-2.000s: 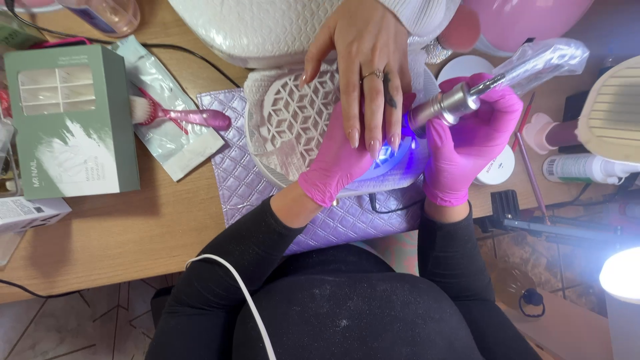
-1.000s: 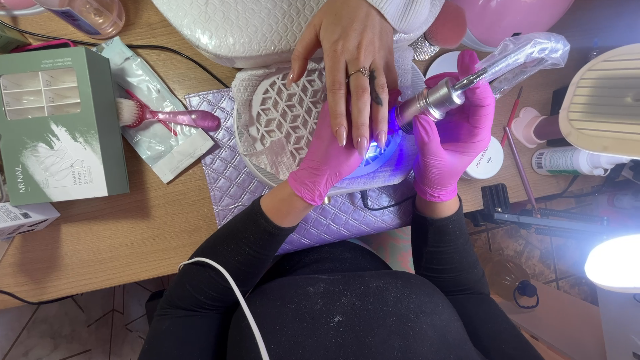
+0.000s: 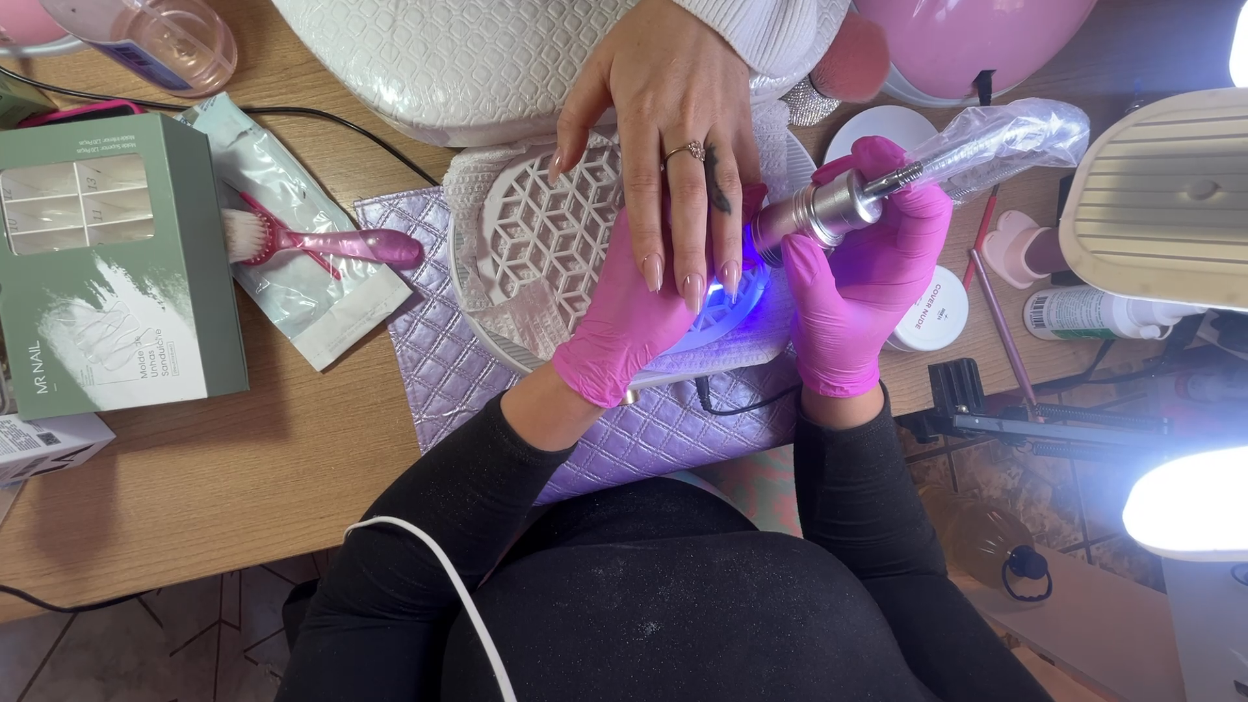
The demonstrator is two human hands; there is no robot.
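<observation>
Another person's hand [image 3: 673, 146], with long nails, a ring and a finger tattoo, reaches down from the top. My left hand [image 3: 629, 317], in a pink glove, lies under its fingers and holds them, its own fingertips hidden. In my pink-gloved right hand [image 3: 863, 268] is a silver flashlight-like metal handpiece [image 3: 814, 214], its rear wrapped in clear plastic [image 3: 1024, 136]. It points left toward the person's fingers, and blue-violet light glows there. Beneath the hands is a nail dust collector [image 3: 551, 234] with a white lattice grille, partly covered by paper towel [image 3: 473, 224].
A quilted purple mat [image 3: 429, 390] lies under the collector. To the left are a green box of nail molds [image 3: 210, 283], a pink-handled brush [image 3: 351, 246] and a foil pouch [image 3: 331, 322]. A white-lidded jar [image 3: 941, 312], a pump bottle [image 3: 1097, 312] and a bright lamp [image 3: 1189, 507] stand right.
The view has shifted slightly. My hands, the handpiece and the other person's hand keep nearly the same arrangement.
</observation>
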